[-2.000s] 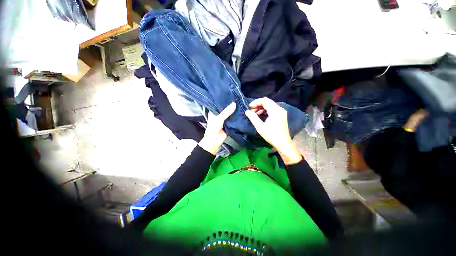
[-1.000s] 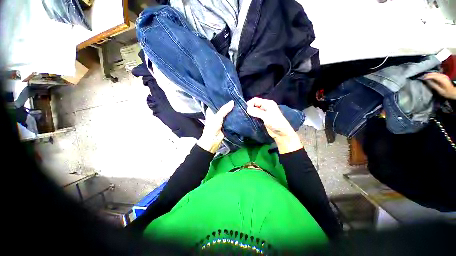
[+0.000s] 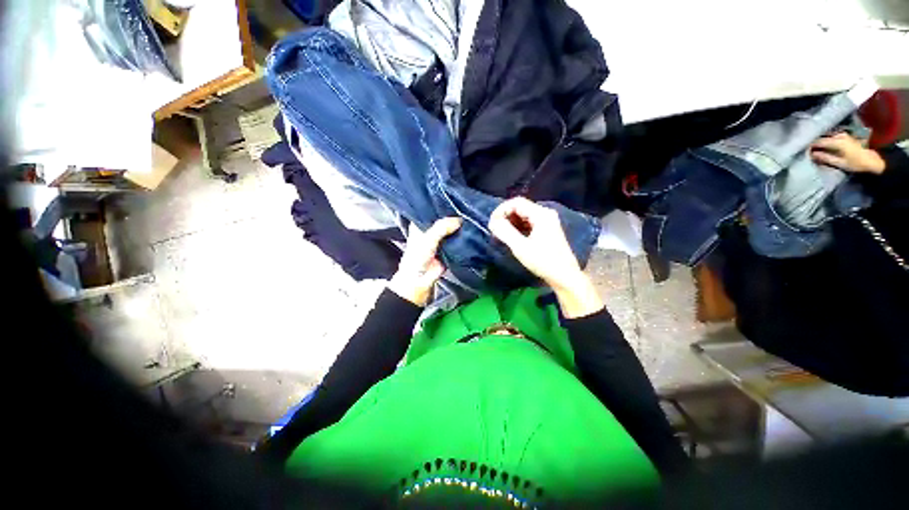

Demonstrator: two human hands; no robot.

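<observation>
A mid-blue denim garment with pale stitching lines lies slantwise over a heap, its near end in front of the green top. My left hand grips its near part, thumb on top of the cloth. My right hand is on the denim to the right, fingers curled close together near a seam. Something small and dark shows at its fingertips, too small to name. Whether these fingers pinch the cloth cannot be told. Near-black garments and a pale grey denim inner face lie beneath and beyond.
At the right, a co-worker's hand rests on another denim garment. A white table stands at the upper right. A wood-edged table stands at the upper left. A metal-framed bench is at the lower right. Tiled floor shows left.
My right hand has stayed near the seam, its fingers now lifted and curled more. My left hand has barely moved. The co-worker's denim has been turned, showing its pale inner side.
</observation>
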